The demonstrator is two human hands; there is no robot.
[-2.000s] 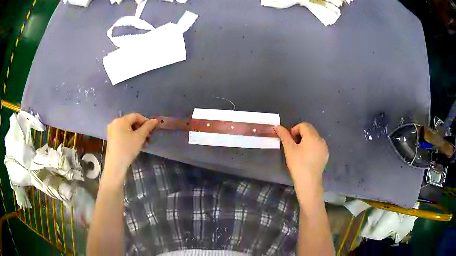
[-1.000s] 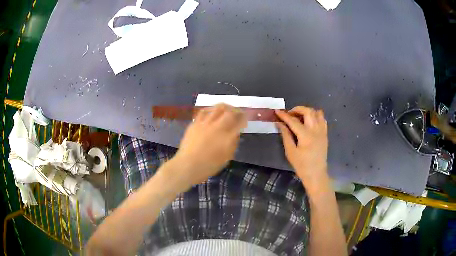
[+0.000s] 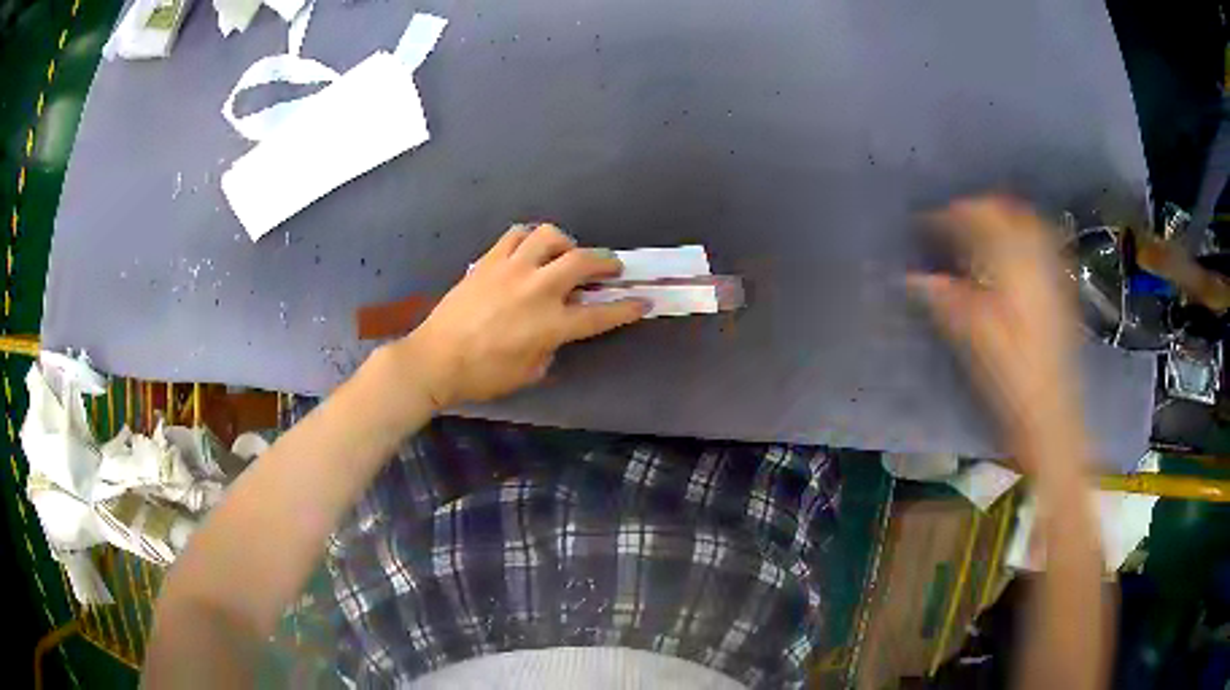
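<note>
A white fabric piece (image 3: 681,259) lies on the ironing table, its near edge folded up over the red-brown strip template (image 3: 391,318). The template's left end sticks out beyond my left wrist, and its right end shows past the fabric. My left hand (image 3: 519,317) lies over the fabric's left part and holds it down, hiding that part. My right hand (image 3: 1005,290) is blurred, empty, fingers apart, above the table's right side. The steam iron (image 3: 1099,280) stands just beyond it at the right edge, apart from the hand.
A stack of white unfolded pieces (image 3: 331,148) with a looped strip (image 3: 243,101) lies at the upper left. White bundles (image 3: 151,27) are at the far left corner. A silvery iron rest (image 3: 1194,371) is at the right edge. A yellow basket cart (image 3: 135,404) holds crumpled white fabric at lower left.
The fabric's near edge is now folded over the template. My left hand has settled on the fabric's left part. My right hand has left the fabric and moved right, towards the iron.
</note>
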